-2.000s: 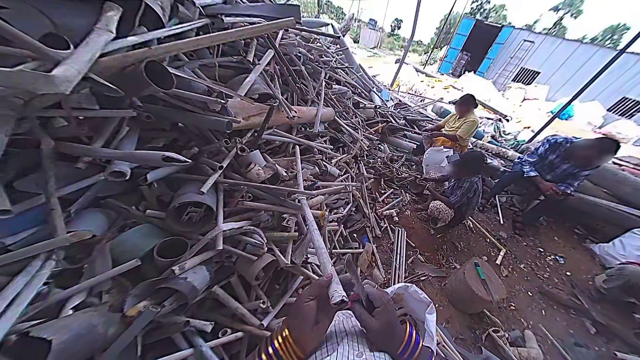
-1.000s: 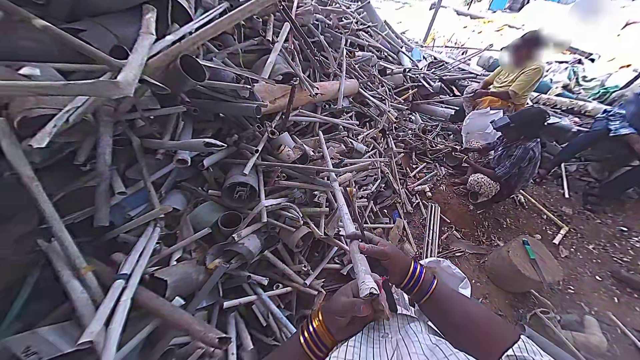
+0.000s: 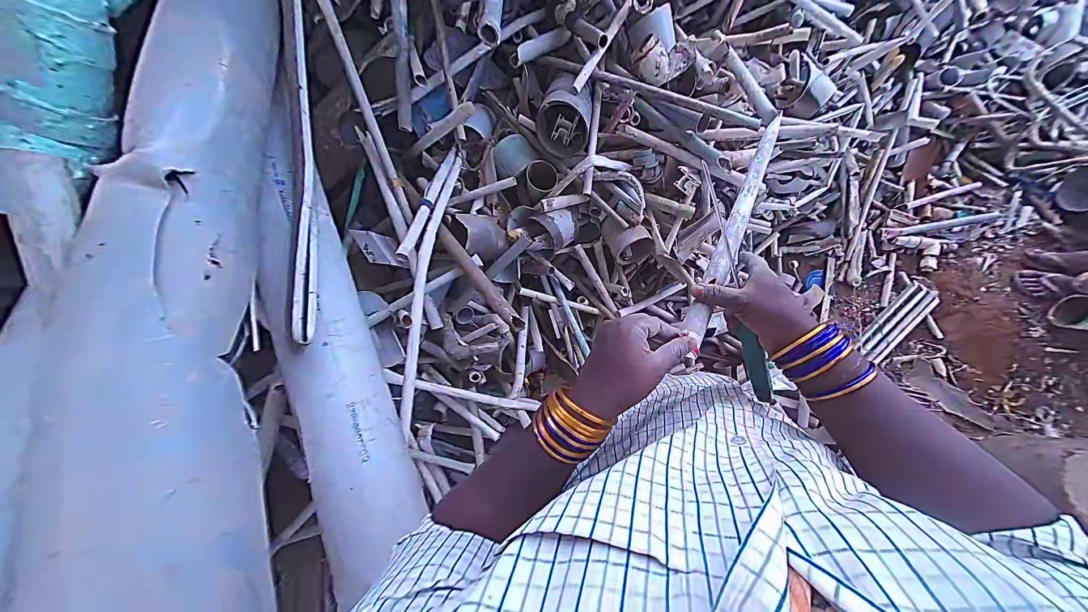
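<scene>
A long pale plastic pipe piece (image 3: 745, 214) with a pointed far end slants up and away from my lap. My left hand (image 3: 633, 357) grips its near end, fingers closed around it. Farther up the same piece, my right hand (image 3: 761, 306) rests against its side, and a green-handled tool (image 3: 754, 364) hangs below that palm, held in the hand. The tool's working end is mostly hidden by my fingers; a thin dark blade seems to run beside the pipe. Both wrists carry bangles.
Scrap plastic pipes (image 3: 561, 115) lie heaped ahead of me. Large grey pipes (image 3: 340, 425) stretch along the left, beside a turquoise surface (image 3: 55, 76). Several cut strips (image 3: 901, 323) lie on the brown soil at right. A person's feet (image 3: 1050, 276) show at the right edge.
The view has swung left and down, bringing the large grey pipes into sight. The green-handled tool, earlier on the round block, is now in my right hand.
</scene>
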